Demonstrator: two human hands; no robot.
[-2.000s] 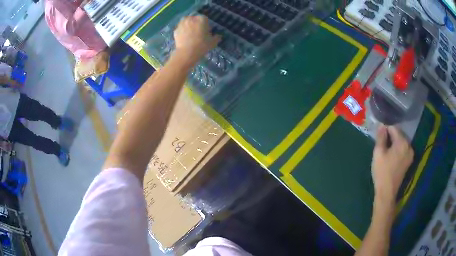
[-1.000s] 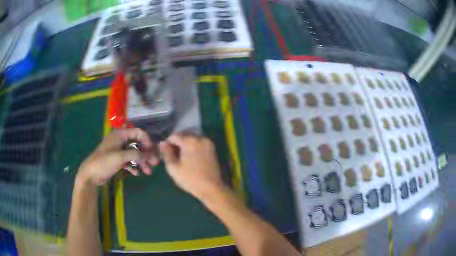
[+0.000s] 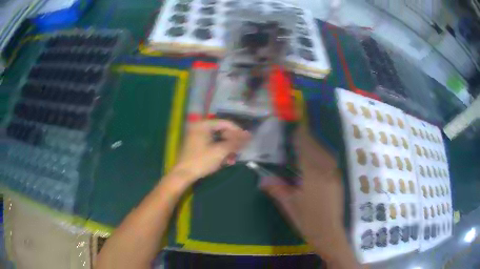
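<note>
The hand press stands ahead of me, its red handle at the right of its head. My left hand is in front of the press base, fingers curled round a small dark unit, mostly hidden and blurred. My right hand is to its right, strongly blurred, with a thin pale, silvery tool at its fingertips, pointing towards my left hand. I cannot tell whether the tool touches the unit.
A clear blister tray with rows of black parts lies at left. White foam trays at right hold dark units in the nearest rows and show tan pockets above. Another foam tray is behind the press. A cardboard carton is below the bench edge at left.
The view has shifted, so the press sits further right in the picture. My hands have moved apart, and a pale tool now shows at my right fingertips. Red shows at the press's right side.
</note>
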